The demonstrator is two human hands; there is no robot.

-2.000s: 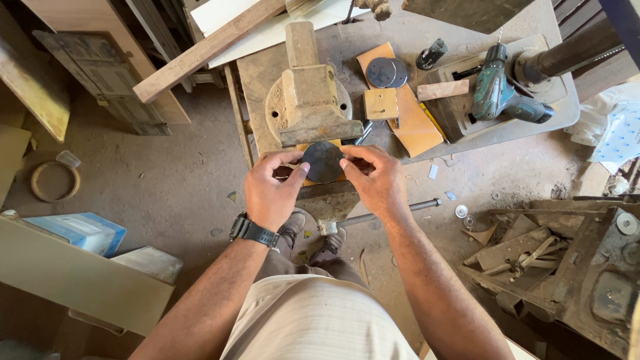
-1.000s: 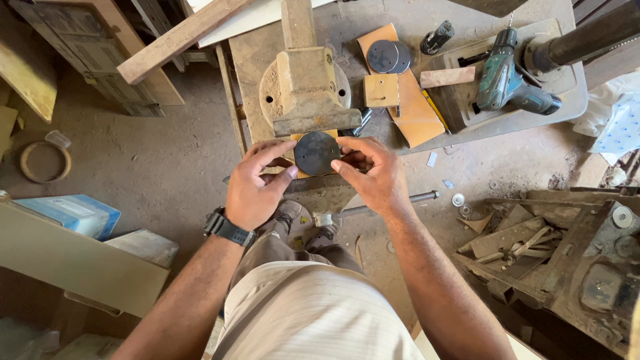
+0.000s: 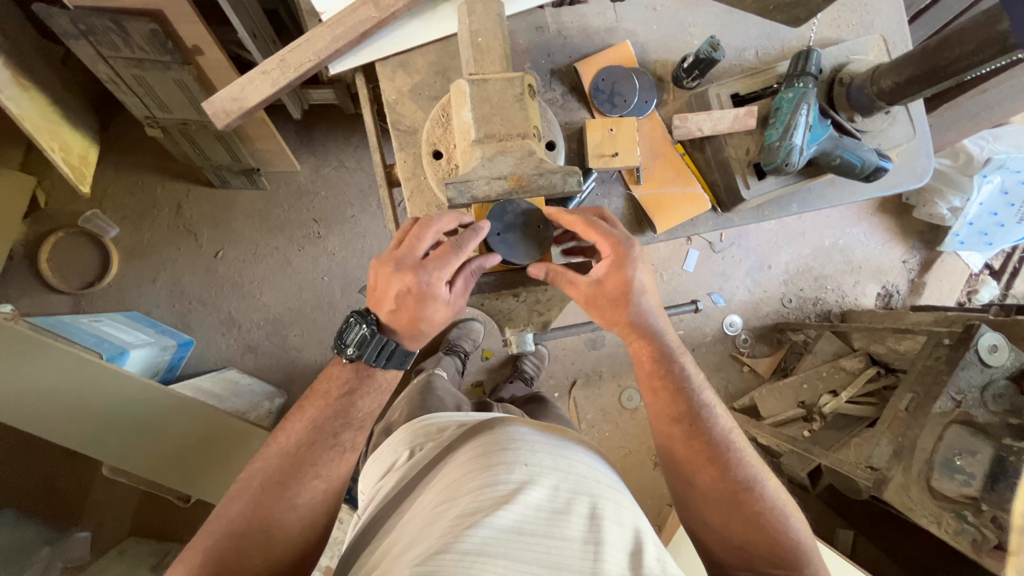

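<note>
A dark round disc (image 3: 520, 232) with small holes lies over a yellowish wooden block (image 3: 486, 211) at the jaws of a bench vise (image 3: 500, 128). My left hand (image 3: 428, 272) has its fingertips on the disc's left edge. At the right edge, my right hand (image 3: 596, 260) touches the disc with thumb and index finger. More dark discs (image 3: 614, 90) lie on an orange-brown sheet (image 3: 676, 180), near a small wooden block (image 3: 612, 144) with holes and a yellow pencil (image 3: 696, 176).
A teal cordless drill (image 3: 800, 128), a battery (image 3: 698, 62) and a wood strip (image 3: 714, 122) lie on the bench at right. The vise's handle bar (image 3: 612, 324) sticks out below my right hand. A wooden beam (image 3: 308, 60) juts in at upper left.
Both hands stay at the disc, and the fingers of my right hand have spread a little around its right edge.
</note>
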